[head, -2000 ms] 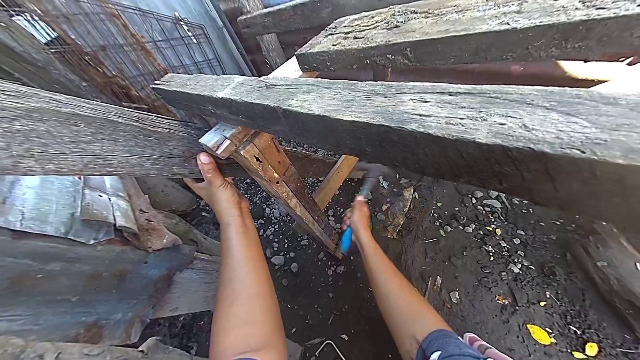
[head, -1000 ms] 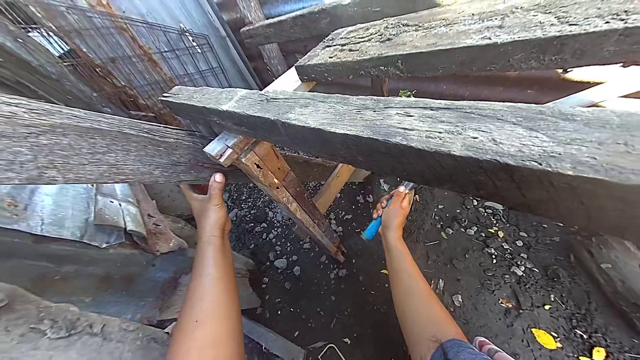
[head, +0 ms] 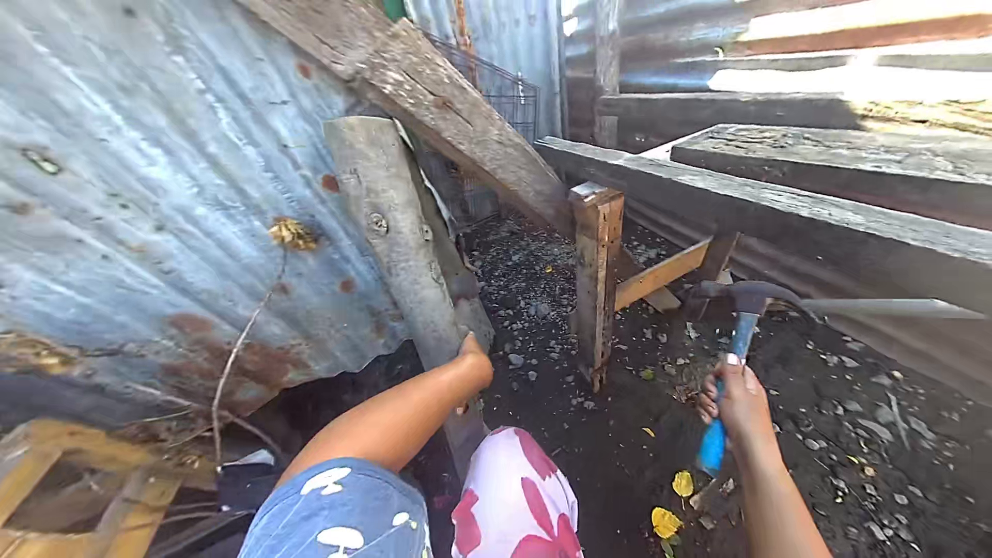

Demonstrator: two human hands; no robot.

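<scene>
My right hand (head: 736, 403) grips the blue handle of a claw hammer (head: 745, 325), its head upward. My left hand (head: 471, 364) is against the lower part of a grey weathered wooden post (head: 395, 232) that leans beside the corrugated metal sheet; its fingers are mostly hidden, so its grip is unclear. Between my hands, a short brown wooden post (head: 597, 271) stands upright. A long weathered beam (head: 473, 116) slants down from the upper left to the top of that short post.
A rusty corrugated metal sheet (head: 178, 178) rises at the left. Long grey boards (head: 814, 194) run along the right. A pale wooden brace (head: 663, 275) adjoins the short post. A wooden frame (head: 46, 473) lies lower left. Stones and yellow leaves (head: 666, 521) dot the dark ground.
The view has swung left. My left hand has left the slanting beam and is now at the leaning post. The hammer, mostly hidden behind my right hand and a beam before, now shows fully.
</scene>
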